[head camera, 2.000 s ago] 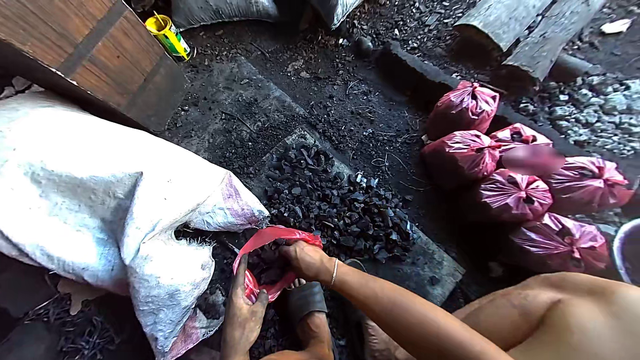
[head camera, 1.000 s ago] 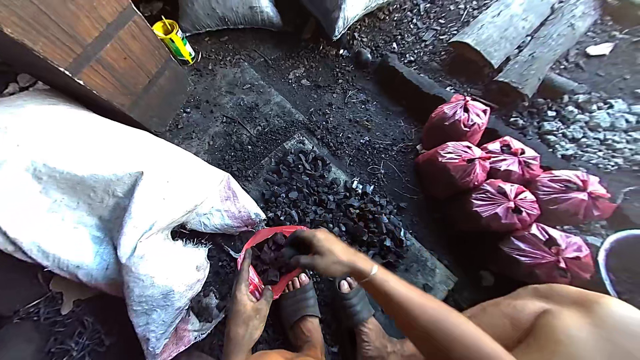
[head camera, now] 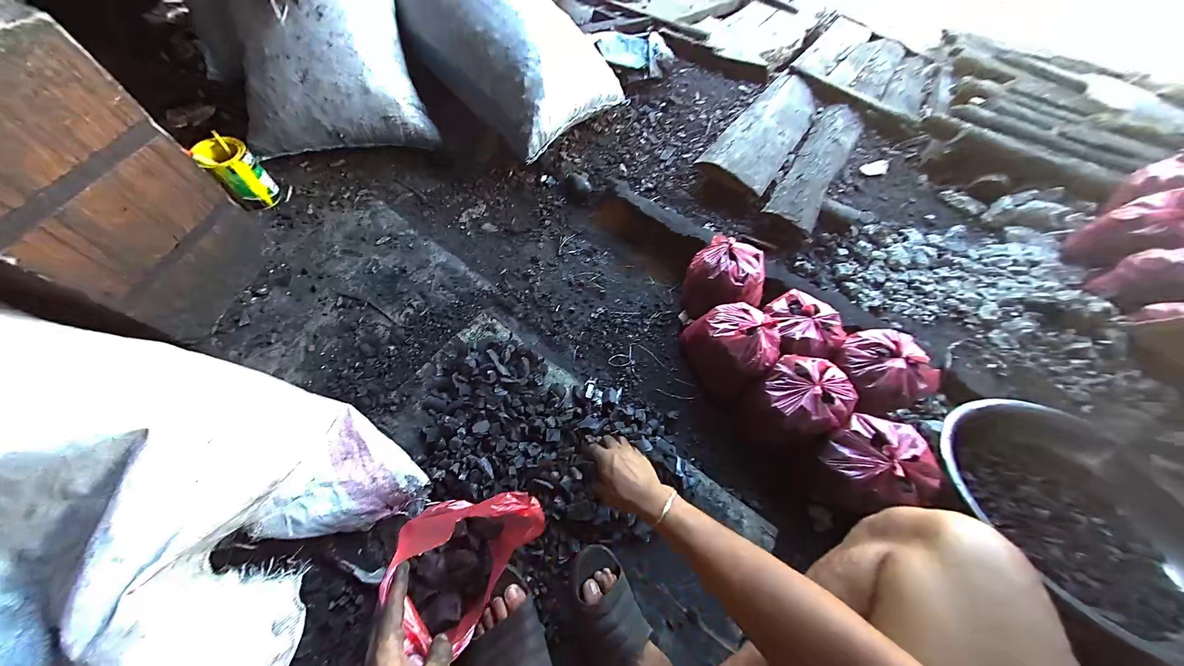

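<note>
At the lower centre, my left hand (head camera: 403, 622) grips the rim of a red plastic bag (head camera: 524, 524), which stands wide-mouthed with charcoal lumps (head camera: 442, 575) inside. Up and to the right of it, my right hand (head camera: 622, 474), with a thin band at the wrist, reaches into the charcoal pile (head camera: 504, 430) on the ground. Its fingertips are hidden among the lumps, so whether it holds any cannot be told. Several tied red plastic bags (head camera: 800, 396) stand together to the right of the pile.
A white woven sack (head camera: 213, 444) lies at left, below a wooden panel (head camera: 83, 157). A yellow can (head camera: 236, 171) and filled sacks (head camera: 338, 79) are behind. At right are a basin (head camera: 962, 444) of dark bits, gravel (head camera: 934, 277) and wood planks (head camera: 763, 134). My sandalled feet flank the bag's right side.
My right hand has left the bag's mouth and is now at the charcoal pile. My left hand still holds the bag. The view has shifted, showing more of the background.
</note>
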